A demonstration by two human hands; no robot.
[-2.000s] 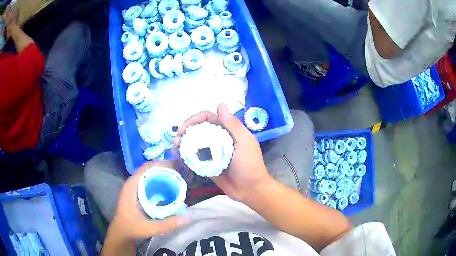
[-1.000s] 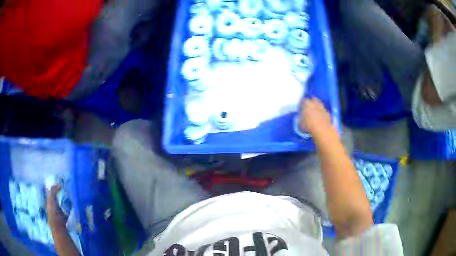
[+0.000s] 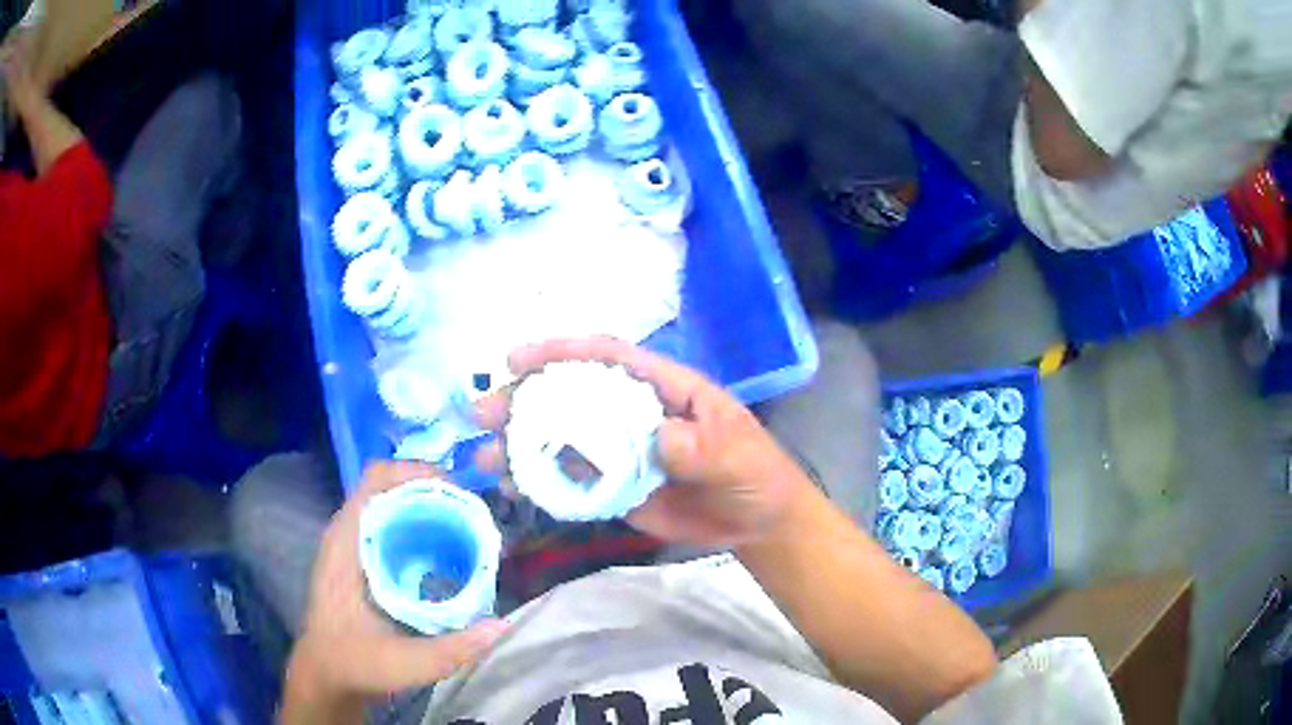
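Observation:
My left hand [image 3: 333, 623] holds a pale blue-white housing [image 3: 485, 545], its wide open end tilted up and showing a deeper blue inside. My right hand [image 3: 723, 460] holds a ridged end cap [image 3: 624, 411] with a scalloped edge and a dark squarish hole. The cap is up and to the right of the housing; the two parts are apart. Behind them, the large blue parts tote [image 3: 765, 283] holds many ridged parts at its far end and along its left side, with a white liner sheet [image 3: 553, 283] under them.
A blue tote [image 3: 170, 595] with a pale sheet and housings stands at lower left. A right-hand tote [image 3: 1037, 496] holds ridged parts, with a cardboard box [image 3: 1134, 623] beside it. A person in red [image 3: 57, 312] sits at left, another in a white top [image 3: 1119, 128] at upper right.
A second ago my left hand was in the left tote and my right hand at the large tote's near right corner. Both hands are now together over my lap, each holding a part.

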